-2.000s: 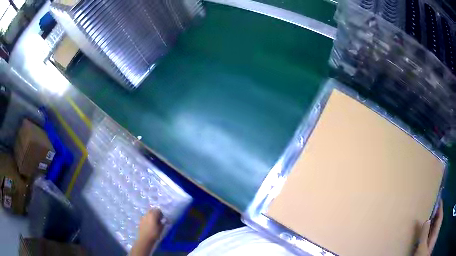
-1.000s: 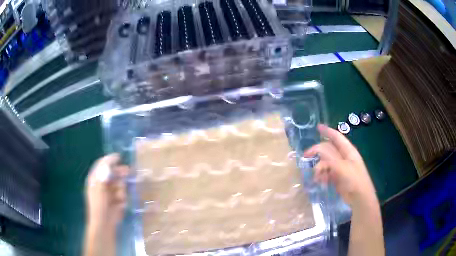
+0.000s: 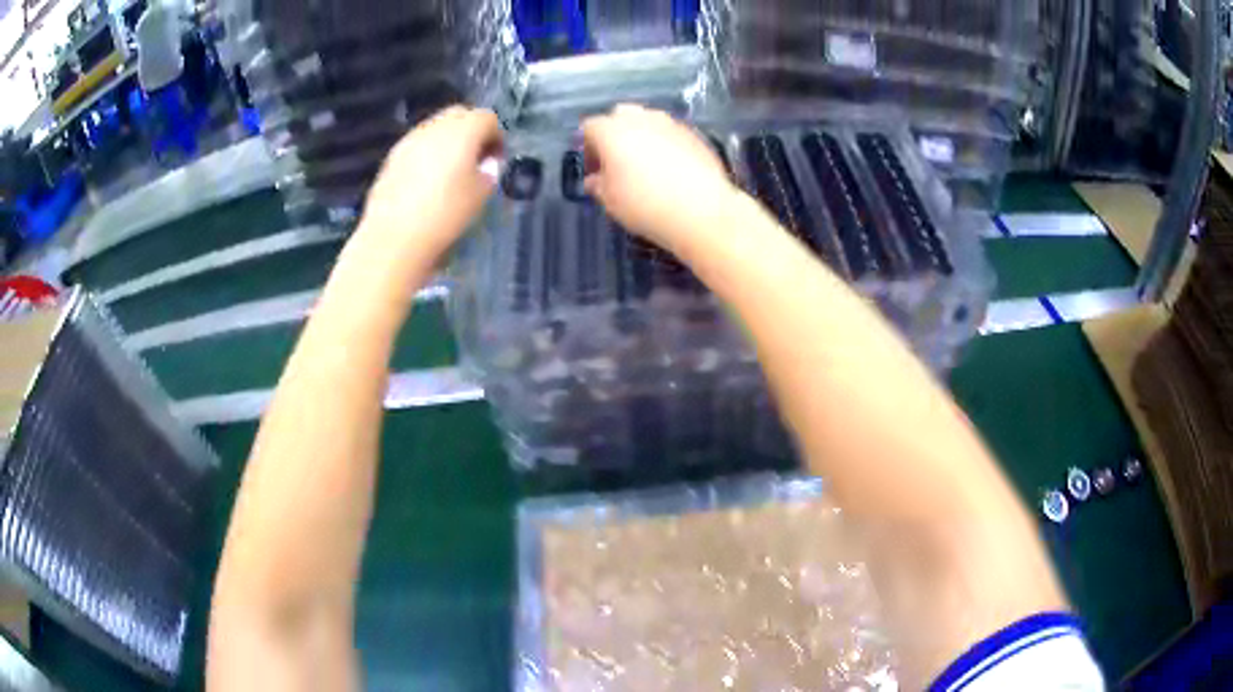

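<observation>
The slotted tray (image 3: 541, 264) tops a thick stack in front of me. Black parts on edge fill its right channels, and its left channels look ribbed without black. My left hand (image 3: 453, 169) is at its far left corner, fingers curled, with a small white cover at a fingertip. My right hand (image 3: 642, 162) is just right of it at the far edge, fingertips bent down. A dark round part (image 3: 521, 177) shows between the hands. Whether either hand holds a part is hidden. The clear blister tray (image 3: 676, 595) lies nearest me with brown showing through its pockets, partly behind my right forearm.
Several loose round parts (image 3: 1055, 506) lie in a row at right, beside a brown cardboard stack (image 3: 1197, 419). A leaning ribbed silvery pile (image 3: 102, 493) stands at left. More tray stacks (image 3: 865, 75) stand behind the working stack. A person (image 3: 160, 47) is far off at upper left.
Both hands have let go of the blister tray and moved forward to the slotted tray's far edge. The blister tray now lies low in the picture. The view has shifted.
</observation>
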